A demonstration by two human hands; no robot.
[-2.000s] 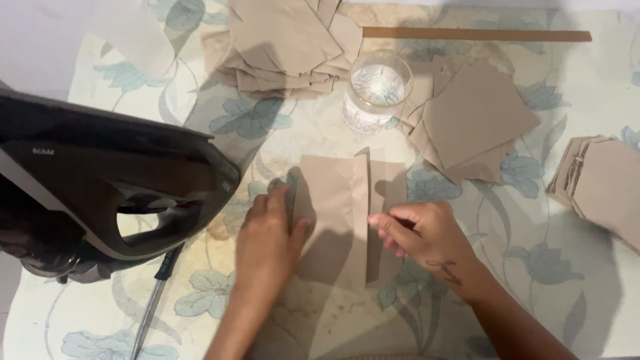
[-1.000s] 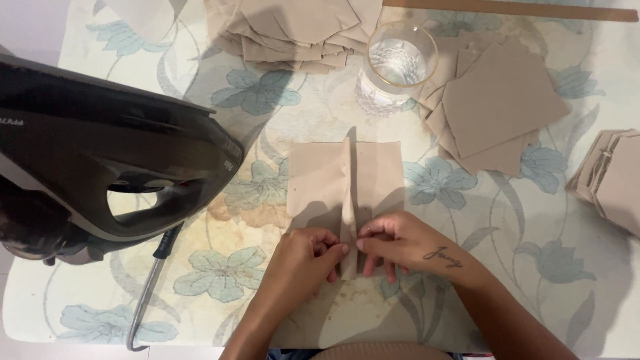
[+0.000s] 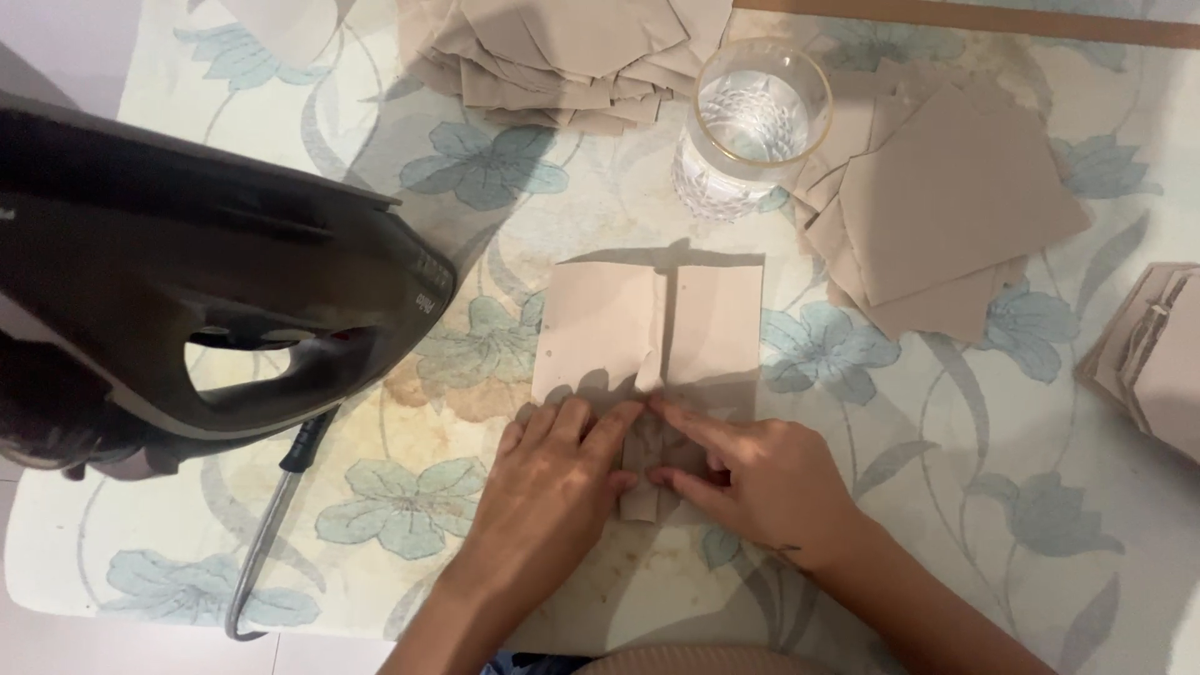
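Note:
A beige fabric piece [image 3: 717, 319] lies on the floral cloth in front of me, with a raised seam flap running down its middle. My left hand [image 3: 558, 464] rests with spread fingers on the lower left part, its index fingertip at the seam. From the right, my right hand [image 3: 764, 469] touches the same seam with its index finger, while its thumb presses the flap lower down. The two index fingertips nearly meet. Above the hands the flap stands partly up; below them it lies flatter. The fabric under my left palm is hidden.
A black steam iron [image 3: 234, 253] with a grey cord [image 3: 262, 553] stands at the left. Beyond the fabric is a gold-rimmed glass of water [image 3: 750, 131], between two piles of beige pieces [image 3: 572, 47] [image 3: 947, 197]. A further stack [image 3: 1162, 356] is at the right, and a wooden strip [image 3: 966, 21] at the back.
Both hands were at the lower end of the upright flap one second ago; now they are farther up the seam, and the flap's lower part is pressed down.

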